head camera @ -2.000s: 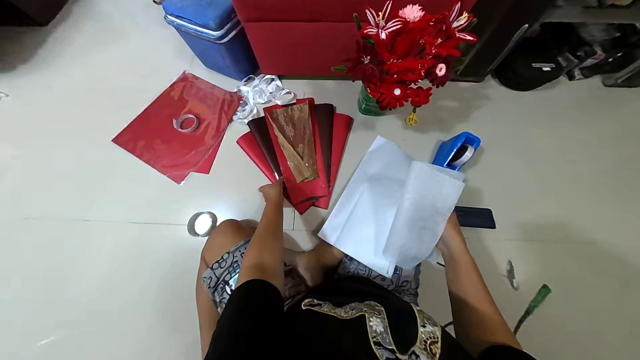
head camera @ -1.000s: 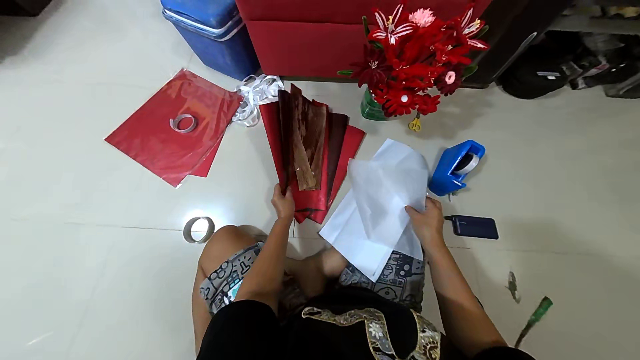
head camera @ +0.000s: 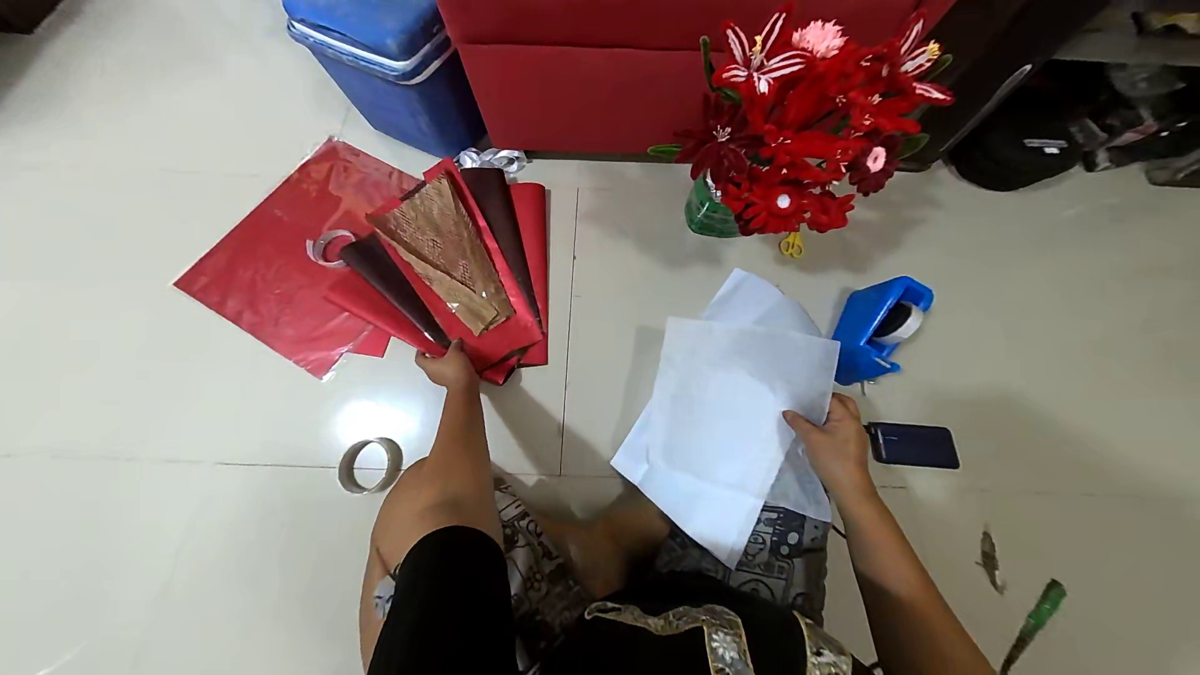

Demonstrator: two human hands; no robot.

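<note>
My left hand [head camera: 448,364] grips the lower end of a folded bouquet wrap of red and dark brown sheets [head camera: 502,349], with a brown mesh-like wrapping piece [head camera: 441,248] on top. The wrap lies partly over a red sheet in clear plastic [head camera: 272,253], beside a roll of clear tape [head camera: 330,248]. White sheets [head camera: 731,403] are pinched at their right edge by my right hand [head camera: 834,431], thumb on top; they extend over my lap. A blue tape dispenser [head camera: 877,328] stands just beyond that hand, and a dark phone-like device [head camera: 912,445] lies right of it.
A green vase [head camera: 710,211] holds red fuzzy-stemmed flowers [head camera: 806,131], with yellow-handled scissors [head camera: 792,246] beside it. A blue cooler box [head camera: 384,84] and red furniture [head camera: 572,94] stand behind. A tape roll [head camera: 369,465] is near my left knee; silvery white ribbon [head camera: 492,161] lies behind the wrap.
My left hand has moved the bouquet wrap leftward, partly over the plastic-covered red sheet. The white sheets have shifted and spread in my right hand.
</note>
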